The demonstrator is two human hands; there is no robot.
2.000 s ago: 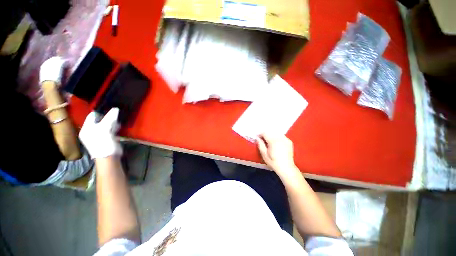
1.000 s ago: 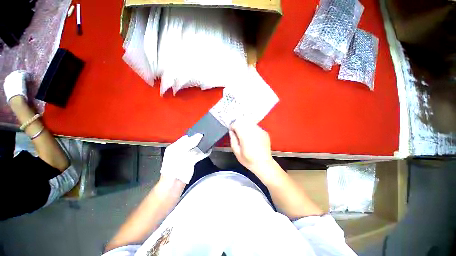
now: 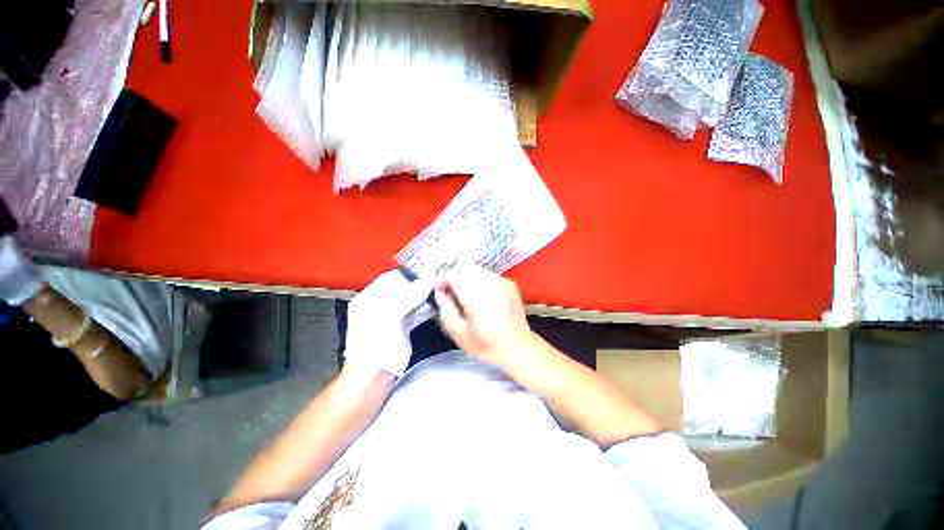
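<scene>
A whitish bubble bag (image 3: 487, 226) lies at an angle over the front of the red surface, with a block showing grey and silvery through its near part. My left hand (image 3: 381, 319), in a white glove, holds the near end, where a small dark bit of the black unit (image 3: 408, 273) shows. My right hand (image 3: 482, 308), bare, grips the bag's near edge beside my left hand. Most of the unit is hidden by the bag and my hands. Another black unit (image 3: 126, 153) lies at the left of the red surface.
A carton (image 3: 527, 114) fanned with empty bubble bags (image 3: 414, 93) stands behind. Bagged units (image 3: 754, 116) lie at the right. A marker pen (image 3: 164, 33) lies upper left. Another person's gloved hand (image 3: 16, 271) is at the left edge. An open carton (image 3: 834, 399) sits below the table edge.
The black unit has gone from the left into the bag, and its grey face is now almost fully covered. My hands have come together. The other person's hand has moved down and left.
</scene>
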